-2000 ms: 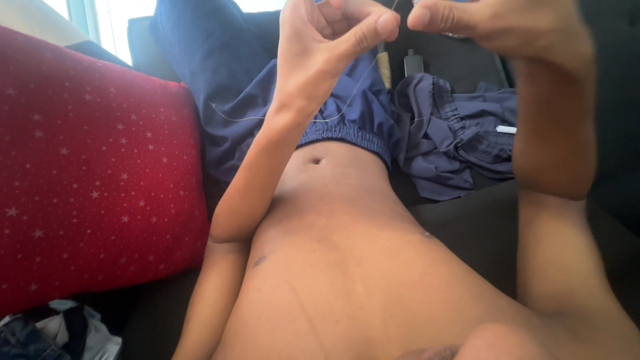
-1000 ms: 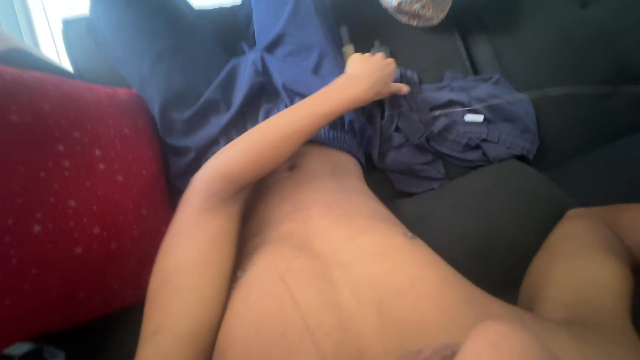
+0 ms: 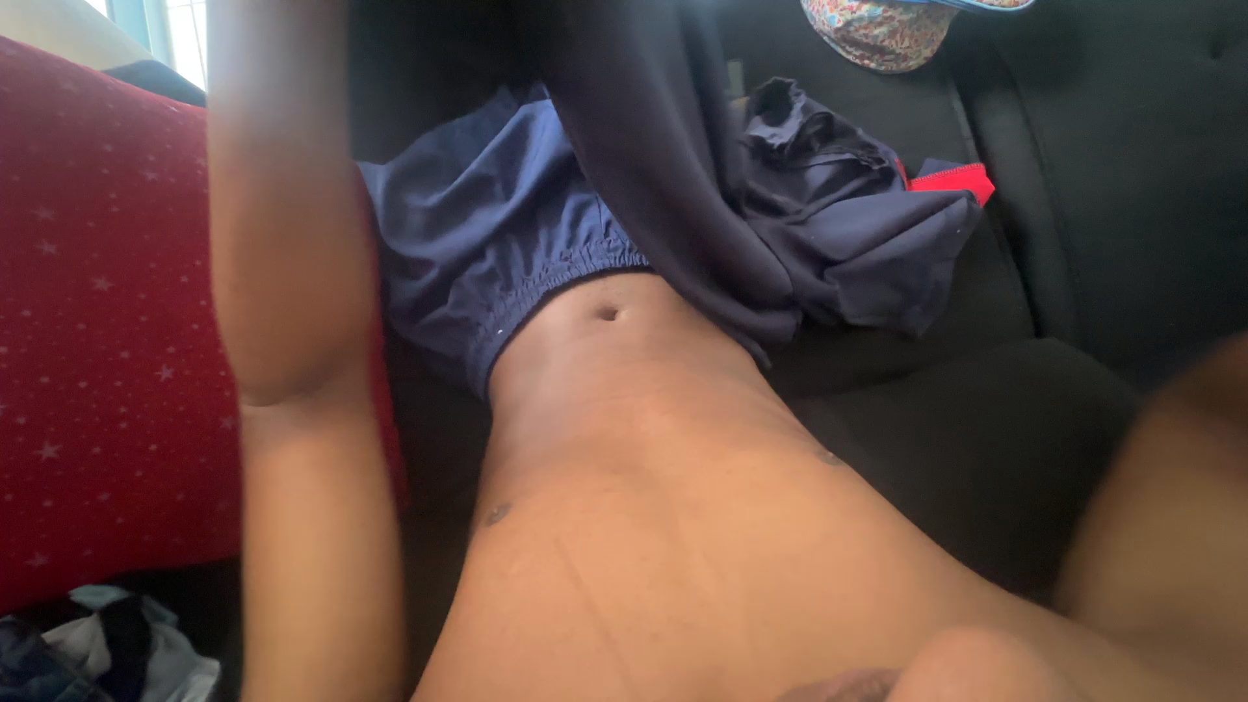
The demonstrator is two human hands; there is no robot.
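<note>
My left forearm rises at the left side of the view, and my left hand is beyond the top edge. Dark navy cloth (image 3: 663, 146) hangs from the top of the view across the waistband of the blue shorts (image 3: 468, 214). Its lower part lies in folds on the black seat, with a torn or frayed-looking edge (image 3: 829, 136) and a bright red patch (image 3: 954, 183). Whatever holds the cloth up is out of view. At the right edge my other arm shows blurred, and my right hand is not in view.
A red cushion with small stars (image 3: 107, 341) stands at the left. Mixed clothes (image 3: 127, 648) lie at the bottom left. A flower-patterned fabric item with blue edging (image 3: 882, 34) rests at the top right on the black sofa (image 3: 1121, 175).
The navy cloth, crumpled on the seat before, is now partly raised over the waist, and its red patch shows. The arm at the left is now upright. Both hands have left the view.
</note>
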